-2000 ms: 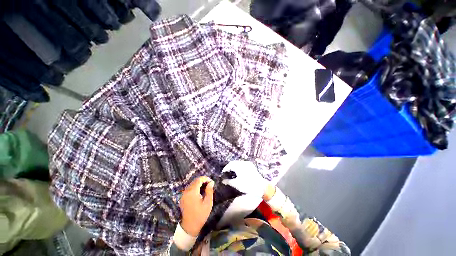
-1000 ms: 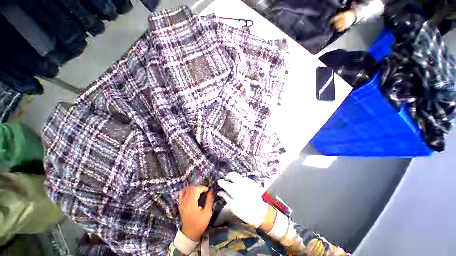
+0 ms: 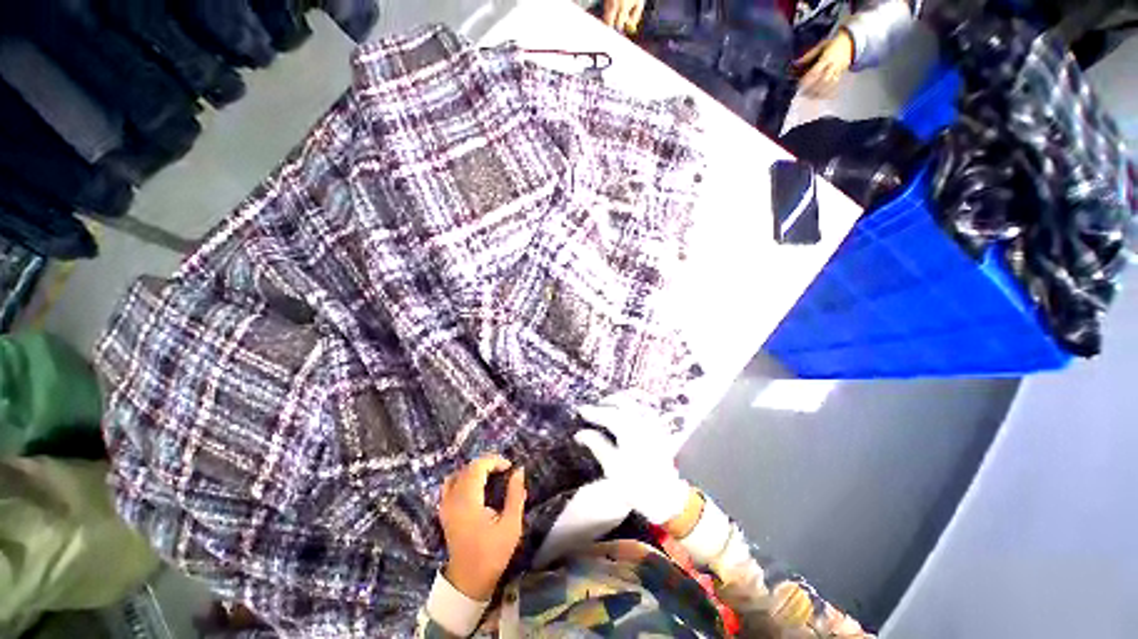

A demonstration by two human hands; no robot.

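A thick plaid jacket [image 3: 487,187] in grey, white and purple-red lies spread over the white table [image 3: 749,287] and hangs over its near left side. My left hand [image 3: 481,518], bare, pinches a dark bunched edge of the jacket near my body. My right hand [image 3: 634,462], in a white glove, holds the same dark edge just to the right. The dark cloth is stretched between the two hands. Whether a small tool is in either hand cannot be seen.
A dark phone [image 3: 795,202] lies at the table's right corner. A blue crate [image 3: 911,300] with black-and-white plaid garments stands beyond it. A coworker's hand [image 3: 826,63] shows at the far end. Dark garments [image 3: 112,100] hang at upper left; green and beige sacks [image 3: 63,537] stand left.
My hands have moved apart, with more dark edge showing between them; the right hand has shifted right and slightly up. The coworker's hand has come into view and moved left.
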